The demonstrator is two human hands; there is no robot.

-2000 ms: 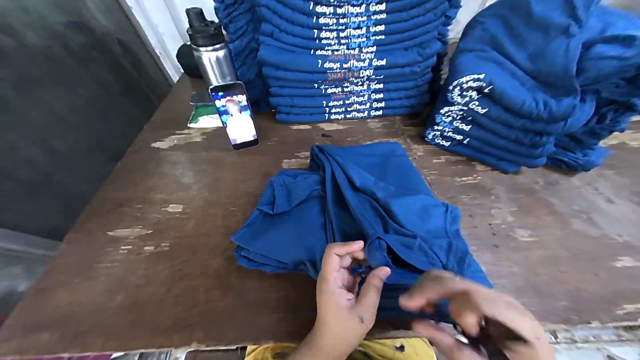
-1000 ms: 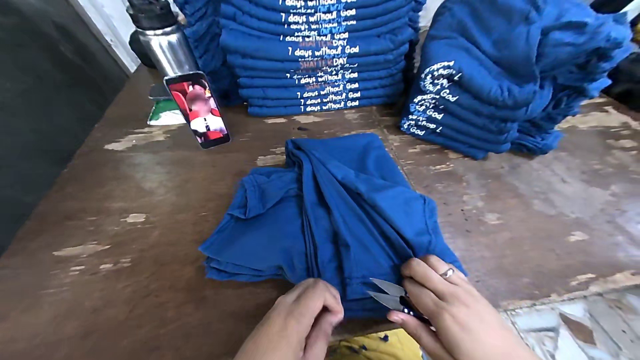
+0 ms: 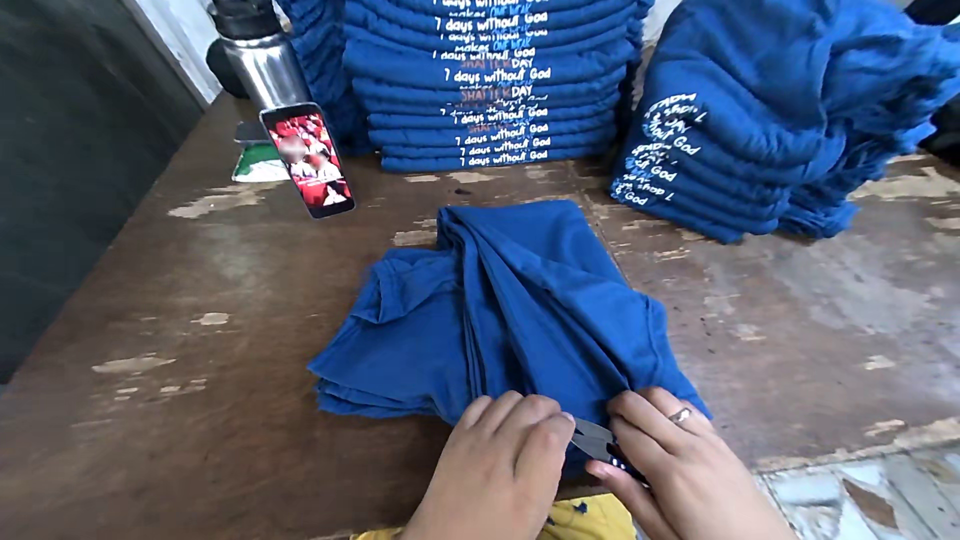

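Observation:
A blue fabric garment (image 3: 540, 300) lies loosely folded on the wooden table before me, on other blue cloth layers (image 3: 375, 401). At its near edge my left hand (image 3: 506, 457) pinches the fabric, with the fingers curled and knuckles up. Close on the right, my right hand (image 3: 675, 457), with a ring on one finger, holds a pair of thread snips (image 3: 594, 440). The snips' blades point left, toward my left fingertips, and their handle is partly hidden in my palm. The cloth between the hands is partly covered by them.
Behind stands a tall stack of folded blue printed shirts (image 3: 495, 112), with another stack (image 3: 720, 150) at right. A phone (image 3: 307, 161) leans against a metal bottle (image 3: 262, 67) at back left. Yellow cloth (image 3: 592, 517) shows below the edge of the worn wooden table (image 3: 187, 300).
Two seconds ago my left hand was palm up at the cloth; now it is turned knuckles up. My hands are closer together than one second ago, and the snips' blades reach my left fingertips.

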